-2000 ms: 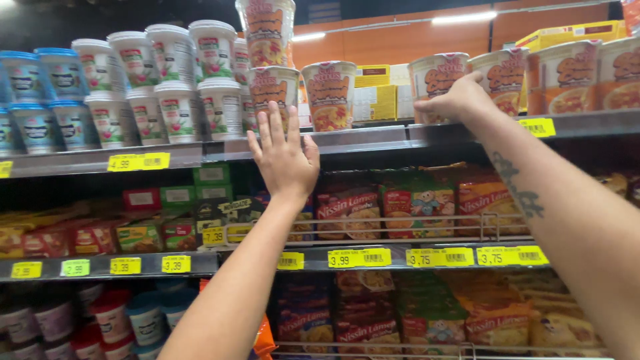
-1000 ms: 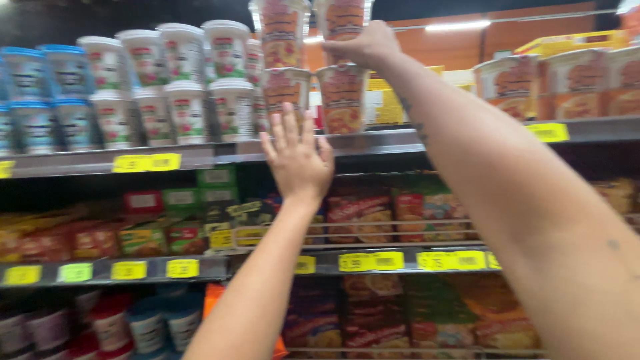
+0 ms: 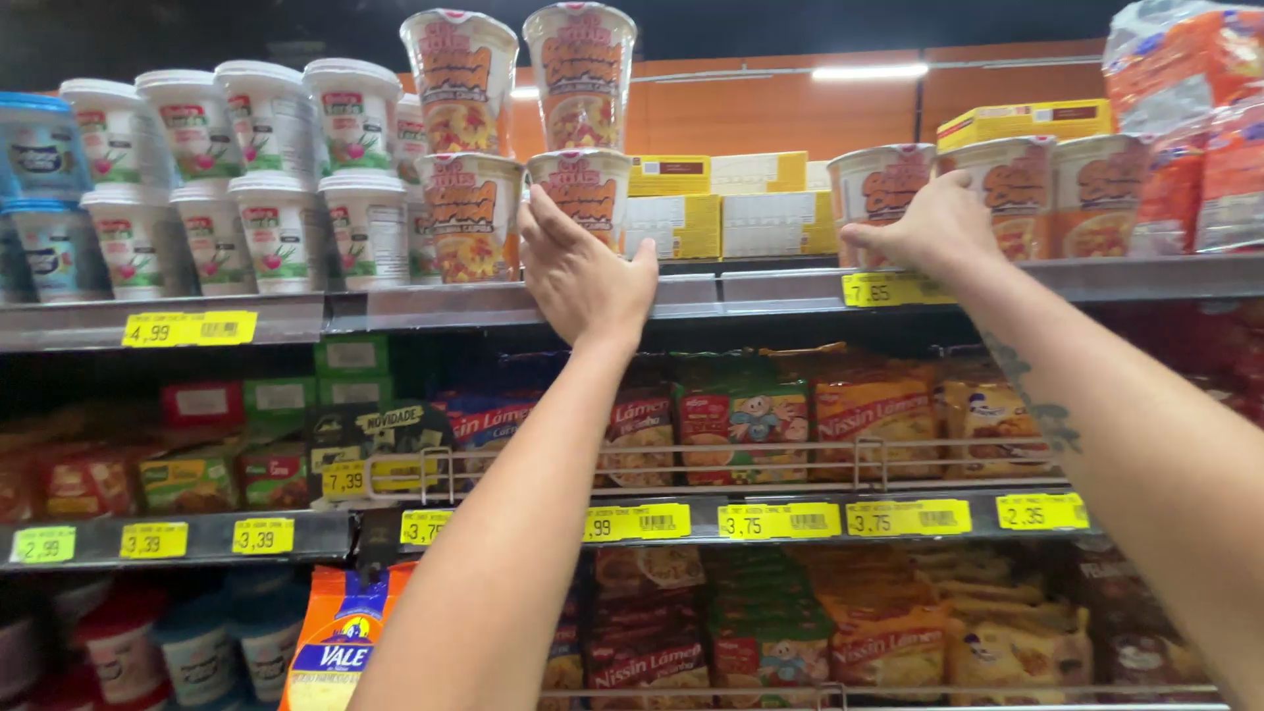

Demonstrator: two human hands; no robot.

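Two stacks of instant noodle cups, two high, stand side by side on the upper shelf. My left hand (image 3: 588, 272) rests its fingers on the front of the lower right cup (image 3: 583, 193), with an upper cup (image 3: 580, 79) above it. In the other stack are a lower cup (image 3: 472, 222) and an upper cup (image 3: 459, 84). Farther right, my right hand (image 3: 928, 232) has its thumb and fingers around a noodle cup (image 3: 879, 188). Beside that one stand two more noodle cups (image 3: 1012, 202), (image 3: 1098, 197).
White tubs (image 3: 360, 232) and blue-lidded tubs (image 3: 44, 252) fill the upper left. Yellow boxes (image 3: 775, 225) stand behind. Orange packets (image 3: 1234, 178) are at far right. The upper shelf edge (image 3: 780, 291) runs above a wire rail (image 3: 741, 459) fronting noodle packets (image 3: 874, 415).
My right hand has moved right, from a cup atop the right stack to a cup farther along the shelf. Two seconds ago only the left stack had an upper cup; now both have one.
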